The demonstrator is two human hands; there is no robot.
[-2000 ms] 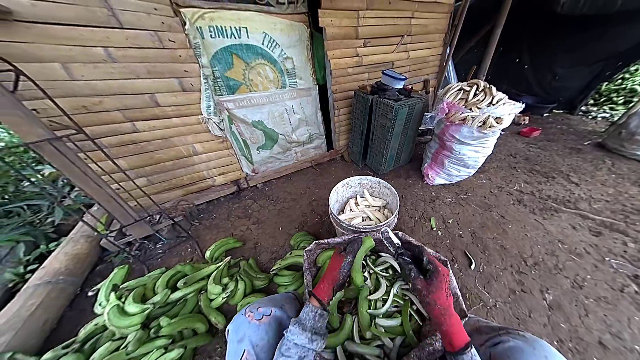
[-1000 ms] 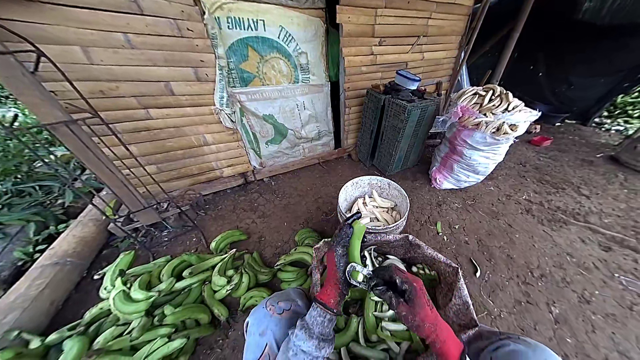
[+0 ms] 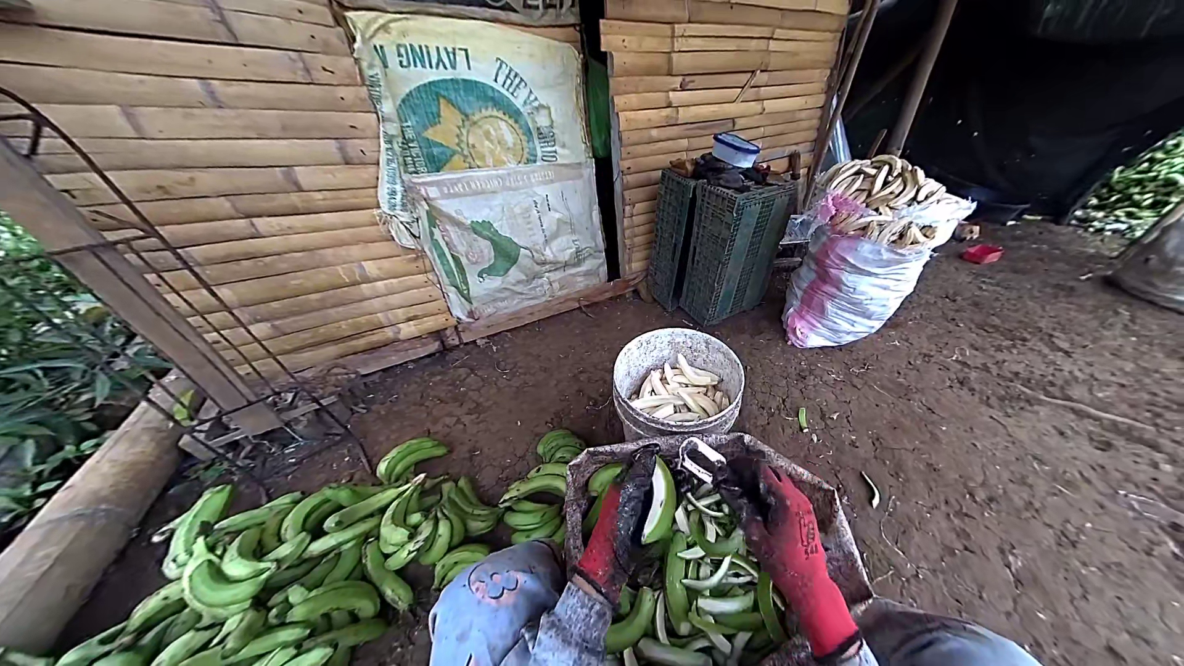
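My left hand, in a red and black glove, holds a partly peeled green plantain upright, its pale flesh showing on one side. My right hand, in a matching glove, grips a metal-framed peeler, just right of the plantain and apart from it. Below both hands a dirty, stiff-sided container between my knees holds green peels and several green plantains. Beyond its far edge a white bucket holds peeled plantains.
Unpeeled green plantains lie heaped on the ground at the left. A full white and pink sack stands at the back right, beside dark green crates. A bamboo wall and a wooden log border the left side.
The peeler was against the plantain one second ago and is now apart from it, to the right. The plantain now shows a pale, peeled side.
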